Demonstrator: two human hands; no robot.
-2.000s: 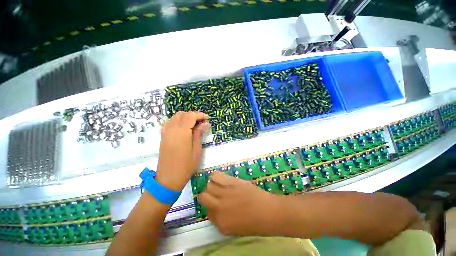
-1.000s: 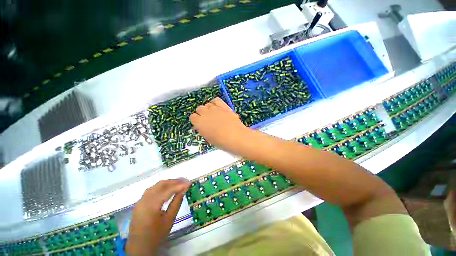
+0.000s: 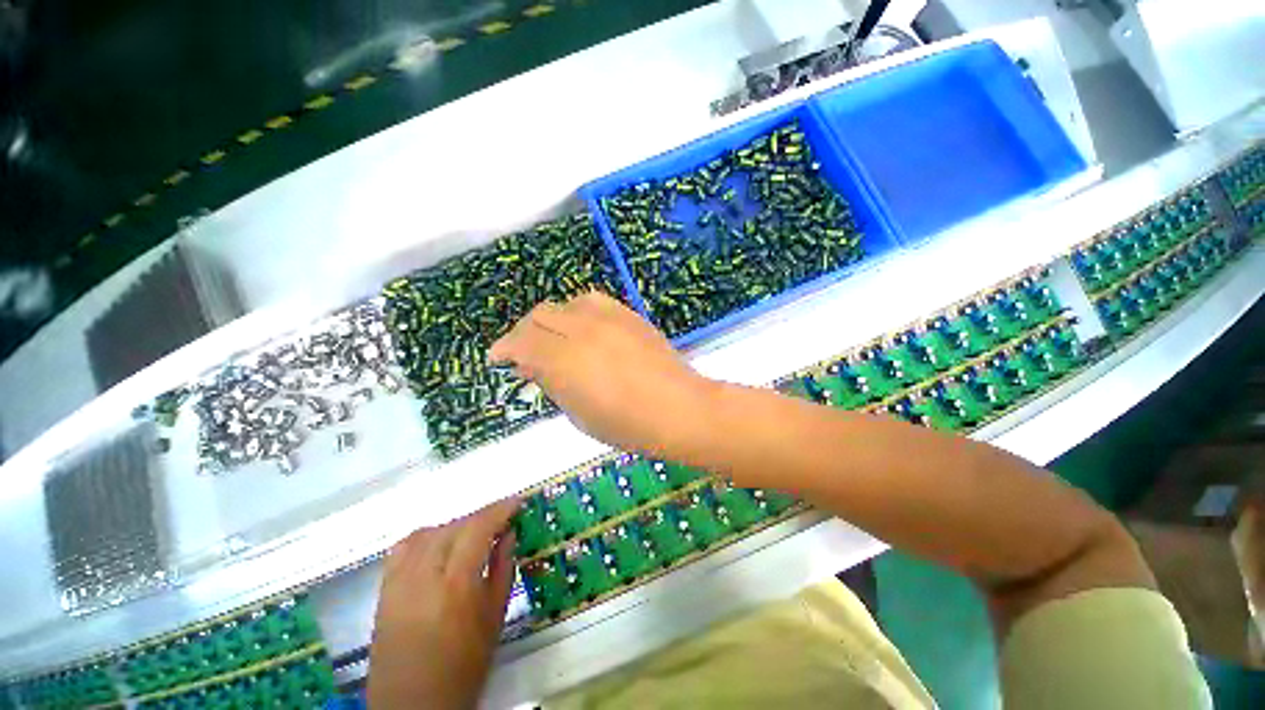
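Observation:
A long green circuit board panel (image 3: 611, 534) lies on the conveyor track in front of me. My left hand (image 3: 441, 590) is at its left end, fingers by the panel's upper left corner; whether it holds a part is hidden. My right hand (image 3: 590, 364) is over the pile of dark green capacitors (image 3: 465, 312), fingertips down at the pile; whether they grip a capacitor is too small to tell. The blue bin (image 3: 849, 164) stands right of the pile, capacitors in its left section.
Shiny silver metal components (image 3: 285, 395) lie left of the pile. Grey ribbed blocks (image 3: 104, 513) stand at the far left. More board panels (image 3: 257, 649) lie on the track at left and right. A device with cables (image 3: 819, 63) stands behind the bin.
My right hand went from the panel to the capacitor pile and has shifted slightly. My left hand left the pile and came down to the panel's left end. The view has turned and shifted.

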